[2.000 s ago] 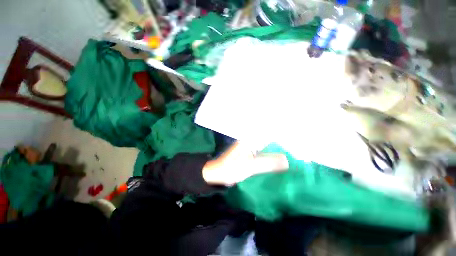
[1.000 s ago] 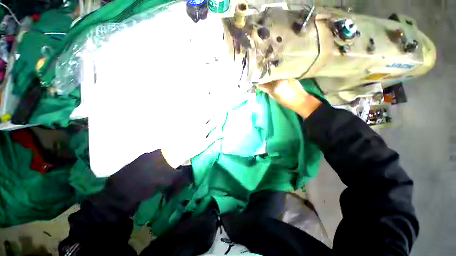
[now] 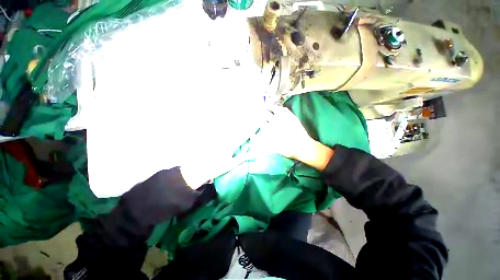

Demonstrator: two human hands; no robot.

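Note:
The green cloth lies over the front edge of the white machine table and hangs onto the lap. A part of it passes under the cream sewing machine head. My right hand rests on the cloth just in front of the needle end, its fingers lost in glare. My left hand lies at the table's front edge by the cloth, almost white in the glare. Whether either hand grips the cloth cannot be told. The needle and presser foot are hidden by glare.
The white table top glares strongly. A clear plastic bag lies at its left edge. Green cloth piles with a dark red item are at the left. Dark and green bottle bases stand behind the table. Small metal parts sit at the right.
The view first swung right to the machine. Since then my right hand has moved from beside the machine head toward me and left, onto the cloth. More green cloth shows beside the head.

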